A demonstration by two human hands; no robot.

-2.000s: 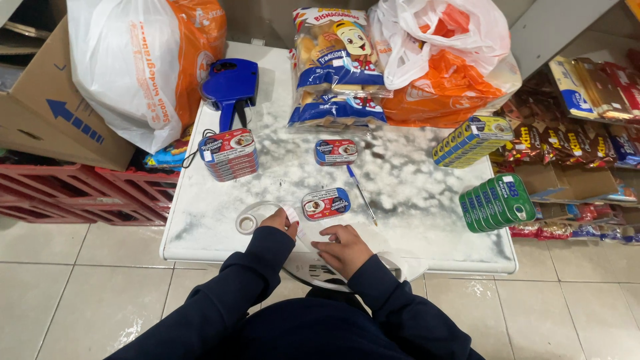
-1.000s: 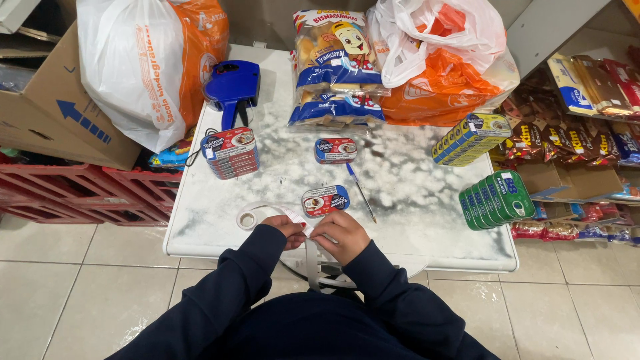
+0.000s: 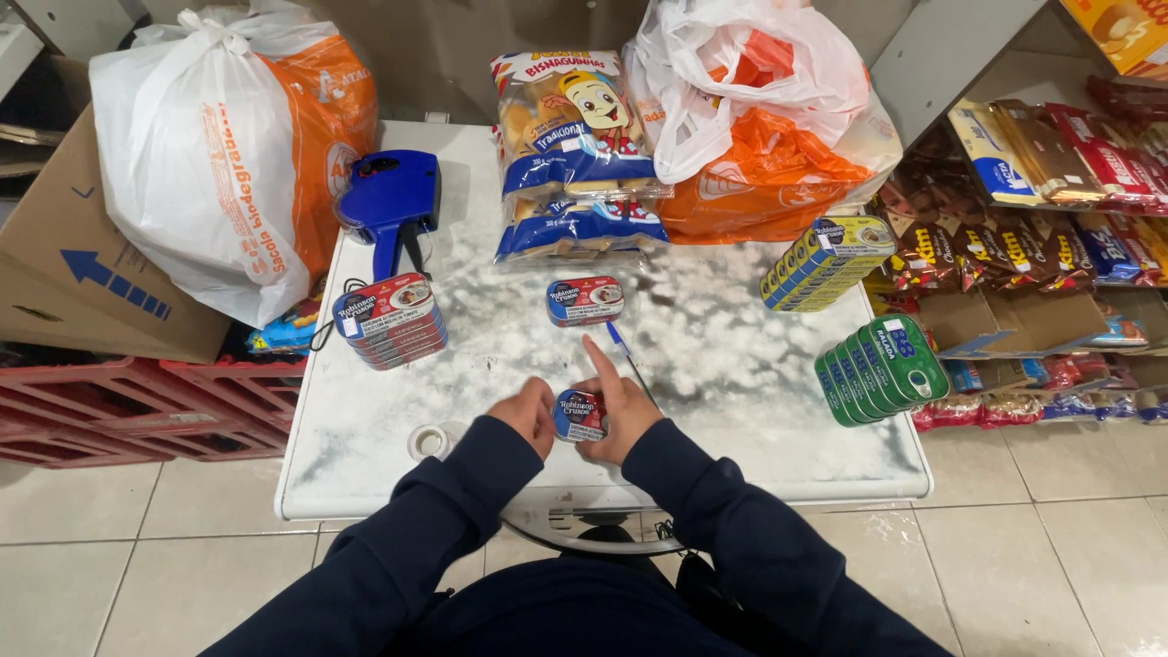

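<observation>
My right hand (image 3: 622, 411) holds a red and blue sardine tin (image 3: 578, 415) near the table's front edge, thumb below it and index finger raised. Close against the tin's left side is my left hand (image 3: 529, 416), fingers bent together; whether something small is between them is hidden. A roll of white labels (image 3: 429, 443) lies left of that hand. Beyond the hands are a second such tin (image 3: 585, 301) and a blue pen (image 3: 630, 359). At the left stands a stack of the same tins (image 3: 391, 321), with a blue price labelling gun (image 3: 391, 205) behind it.
Yellow tins (image 3: 826, 263) and green tins (image 3: 881, 370) are stacked at the right. Bagged bread rolls (image 3: 579, 155) and two plastic shopping bags (image 3: 205, 164) line the back. Left of the white table (image 3: 730, 456) are a cardboard box (image 3: 100, 246) and red crates; snack shelves stand right.
My hands were together over a white label strip in front of the tin; now they are at the tin, the right one around it. The strip no longer shows between them.
</observation>
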